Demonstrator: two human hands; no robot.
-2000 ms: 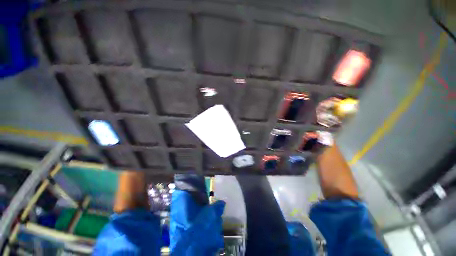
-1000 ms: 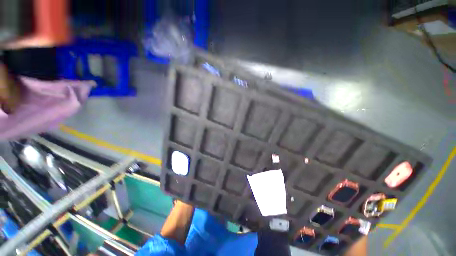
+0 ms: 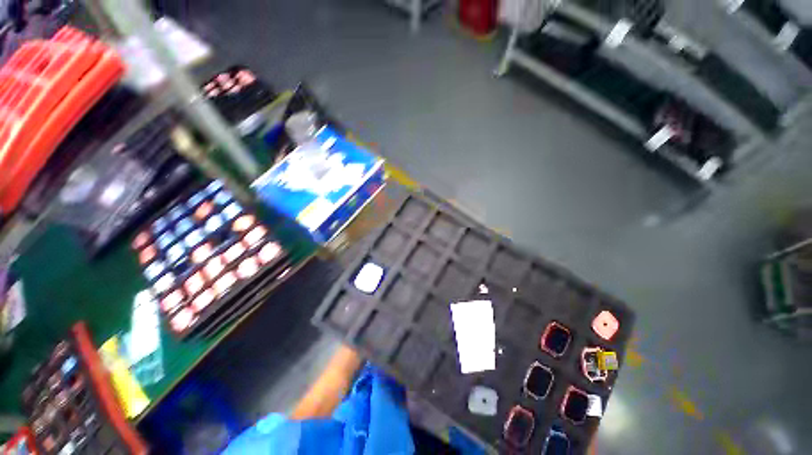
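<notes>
The dark foam parts tray (image 3: 445, 293) is held tilted in front of me, with many pockets bare. A white paper slip (image 3: 474, 336) lies on its middle. Watch housings with red, pink or blue rims, such as one red-rimmed piece (image 3: 556, 339), lie toward its right end. A yellow-marked unit (image 3: 607, 361) and a pink part (image 3: 605, 324) are near the right edge. A white part (image 3: 369, 278) sits at the left. My left hand (image 3: 343, 363) holds the lower left edge, its fingers hidden underneath. My right hand (image 3: 595, 437) shows only as a sliver at the right edge.
At left, a green bench (image 3: 58, 240) bears a full tray of pale parts (image 3: 209, 258), red stacked bins (image 3: 53, 98) and a red-edged tray (image 3: 111, 391). A blue-and-white box (image 3: 325, 182) is at its corner. Racks (image 3: 614, 98) stand at the upper right.
The view has turned from the floor, blue stool and pink-clothed person to the bench and racks. The tray remains held and now appears smaller, lower and more steeply slanted.
</notes>
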